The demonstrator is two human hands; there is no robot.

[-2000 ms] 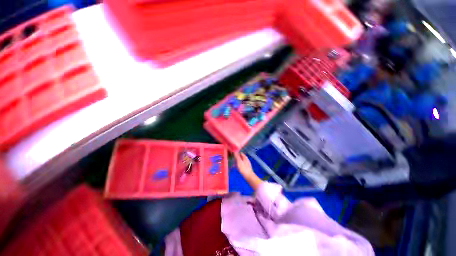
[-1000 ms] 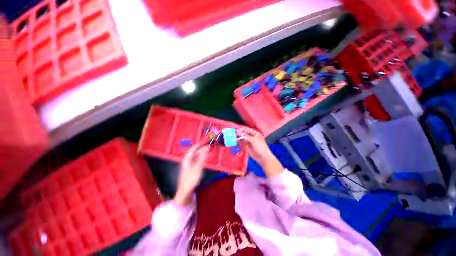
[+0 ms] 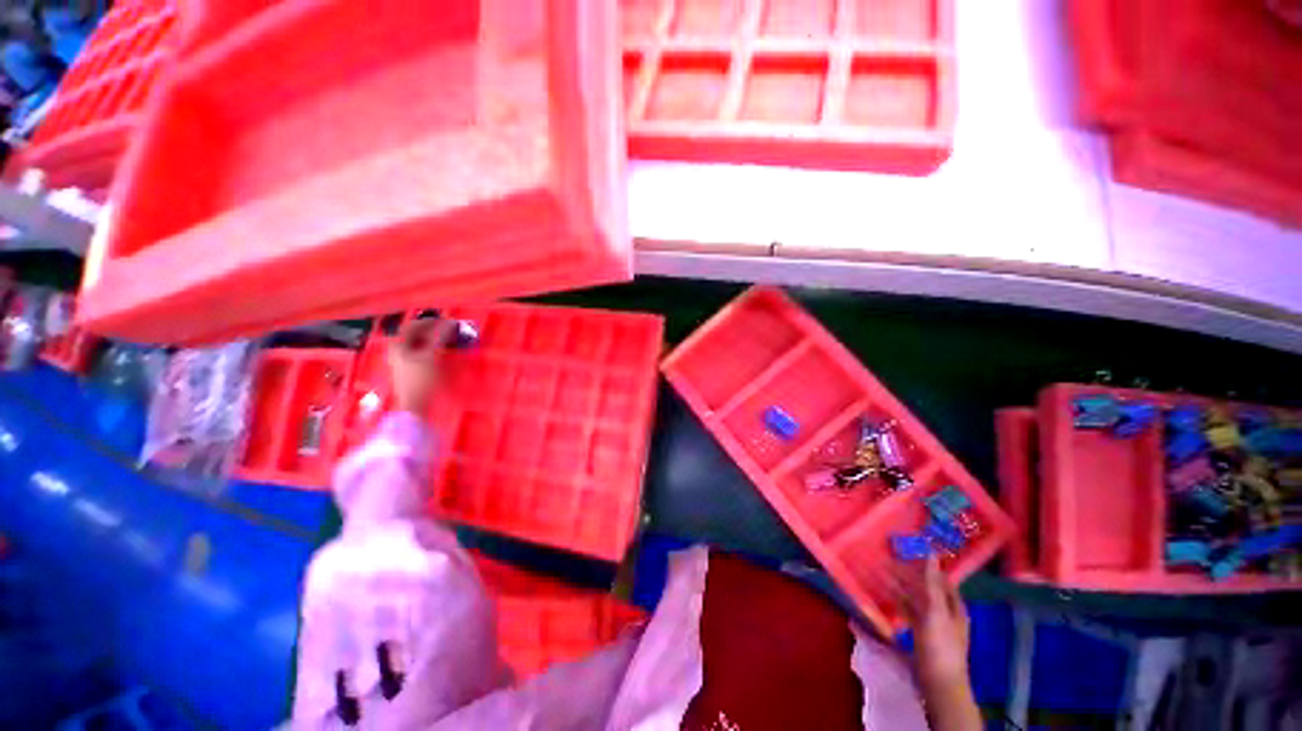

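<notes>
The four-compartment red tray (image 3: pixel 735 357) lies slanted in front of me. It holds a blue clip (image 3: pixel 781 421), a mixed group of clips (image 3: pixel 868 460) and blue and teal clips (image 3: pixel 935 526) in the lower-right compartment. My right hand (image 3: pixel 935 614) is at that compartment's lower edge, fingertips by the clips; its grip is unclear. My left hand (image 3: pixel 417 364) is at the upper-left corner of the multi-cell tray (image 3: pixel 550 429), beside a dark shiny unit (image 3: pixel 460 333). Its fingers are blurred, so I cannot tell whether it holds anything.
A tray of multicoloured clips (image 3: pixel 1114 500) is at the right. Large red trays (image 3: pixel 357 243) overhang the white shelf (image 3: pixel 1028 229). A small red tray (image 3: pixel 286 414) and a clear plastic bag (image 3: pixel 200 407) are at the left. Another red tray (image 3: pixel 557 628) is near my lap.
The view has swung left. My left hand has left the four-compartment tray for the multi-cell tray. My right hand has lowered to the tray's end, and the teal clip now lies inside.
</notes>
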